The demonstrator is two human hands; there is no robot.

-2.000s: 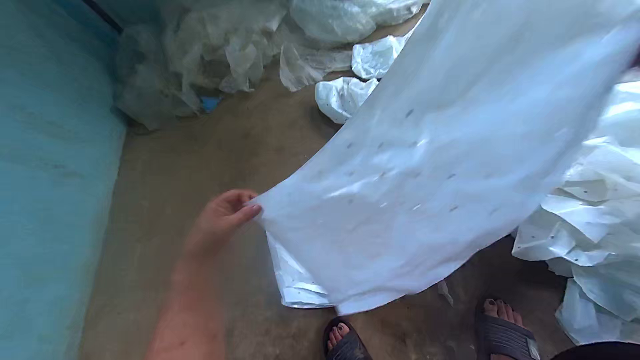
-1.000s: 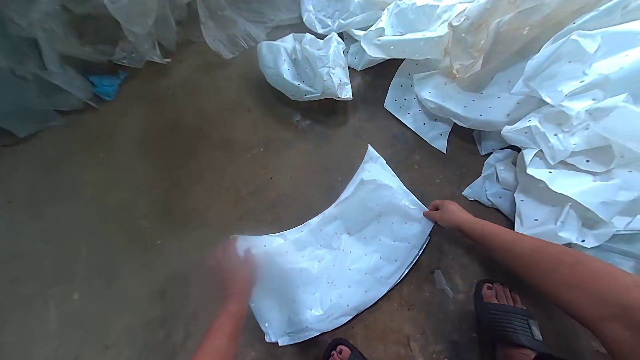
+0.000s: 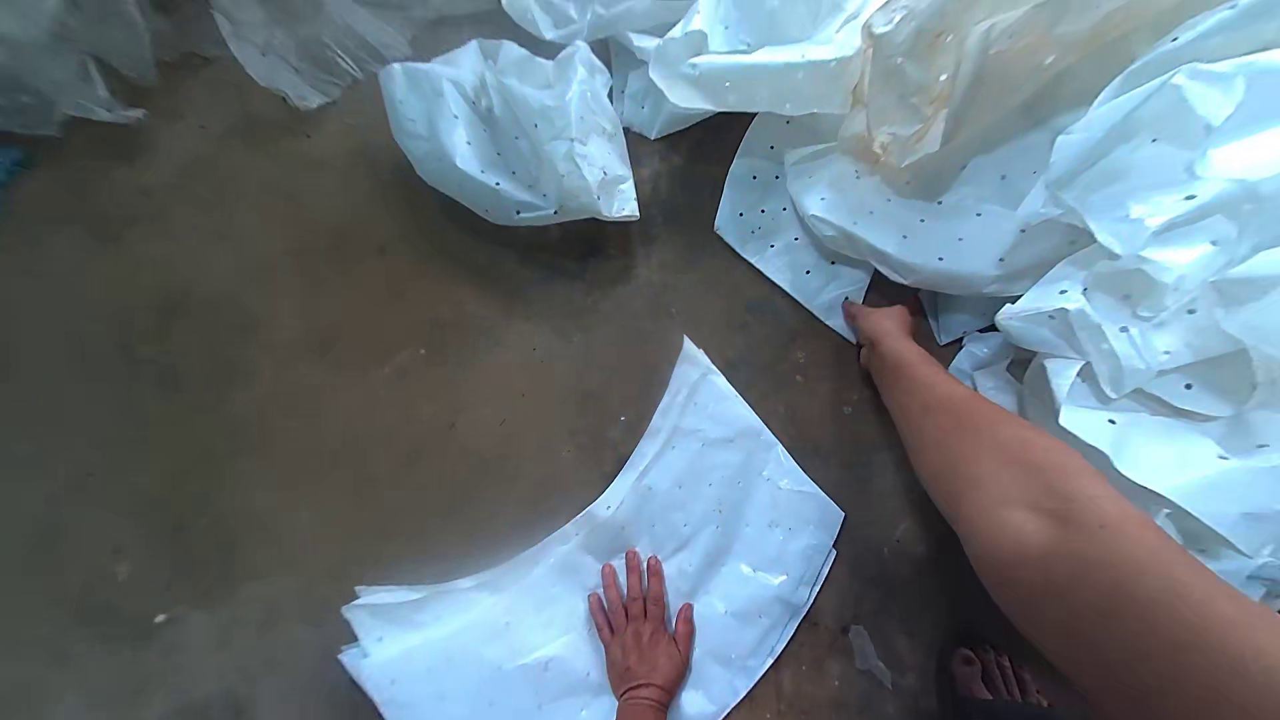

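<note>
My left hand (image 3: 643, 635) lies flat, fingers spread, on a stack of curved white perforated plastic sheets (image 3: 720, 500) on the floor. Farther forward and to the right, my right hand (image 3: 880, 322) grips the corner of another white perforated sheet (image 3: 765, 215), its fingertips partly hidden. That sheet runs back under the heap of crumpled perforated sheets (image 3: 1130, 300) at the right.
A bunched white perforated sheet (image 3: 510, 140) rests at the upper middle of the brown floor (image 3: 250, 400). Cloudy, translucent plastic (image 3: 310, 50) lies at the upper left. A small plastic scrap (image 3: 868, 655) is near my bare toes (image 3: 990, 675) at the lower right.
The sheet I held up two seconds ago lies on the floor. My right hand has left its edge and reached forward to another sheet's corner. My left hand has moved onto the stack's middle.
</note>
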